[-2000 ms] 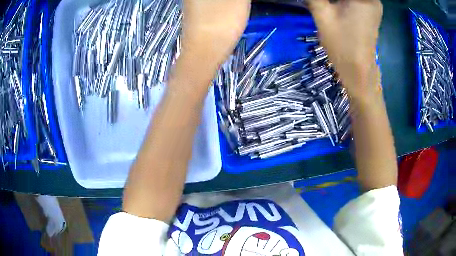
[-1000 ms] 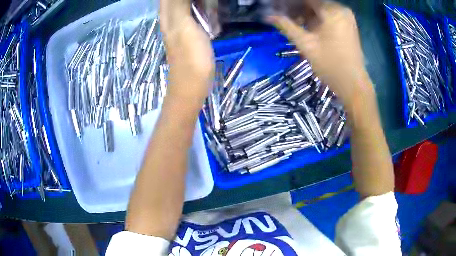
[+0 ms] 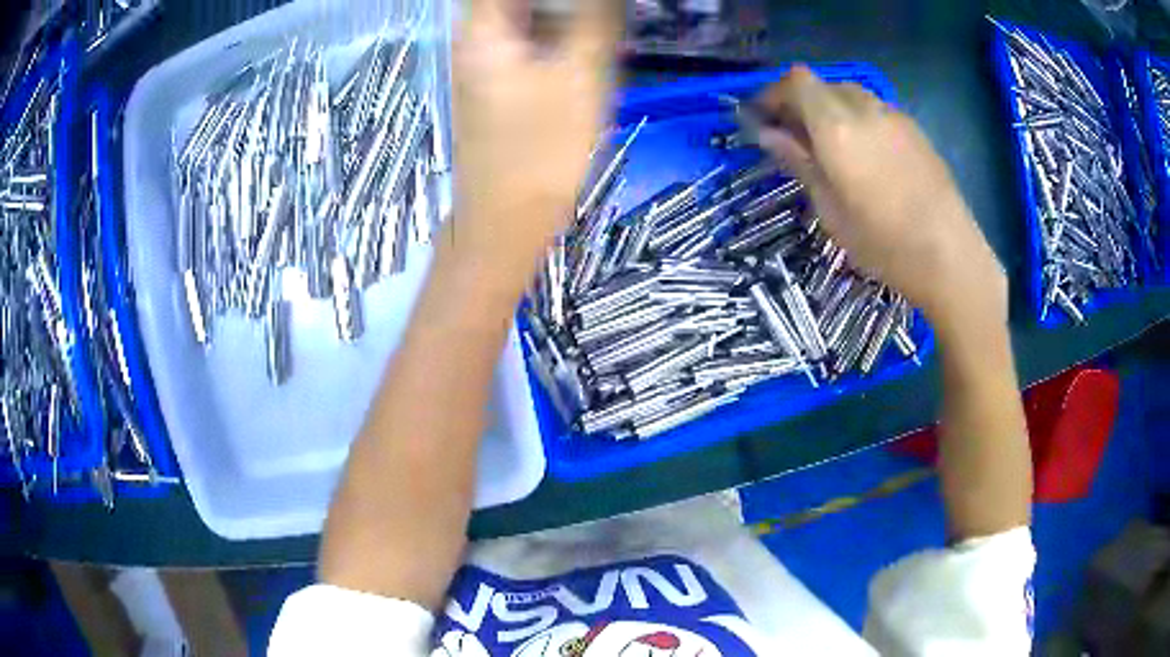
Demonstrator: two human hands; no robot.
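Observation:
The blue parts bin [image 3: 719, 436] in front of me holds a heap of silver metal shafts [image 3: 667, 295]. My right hand [image 3: 866, 173] is over the bin's upper right part, its fingertips at a shaft near the back. Whether the fingers grip it cannot be told. My left hand [image 3: 533, 96] is at the top edge, left of the blue bin, blurred and partly cut off; what it holds cannot be told. The white parts tray [image 3: 366, 475] lies left of the blue bin, with shafts in loose rows in its upper part.
Side blue bins with shafts stand at far left [image 3: 141, 430] and far right [image 3: 1026, 193]. A dark fixture base [image 3: 693, 32] is at the top edge. A red stool [image 3: 1075, 434] is on the blue floor at right. Another person's legs [image 3: 148, 610] show at lower left.
My right hand has moved from the fixture area at the top edge down to the back of the blue bin. My left hand has shifted slightly right and up since one second ago.

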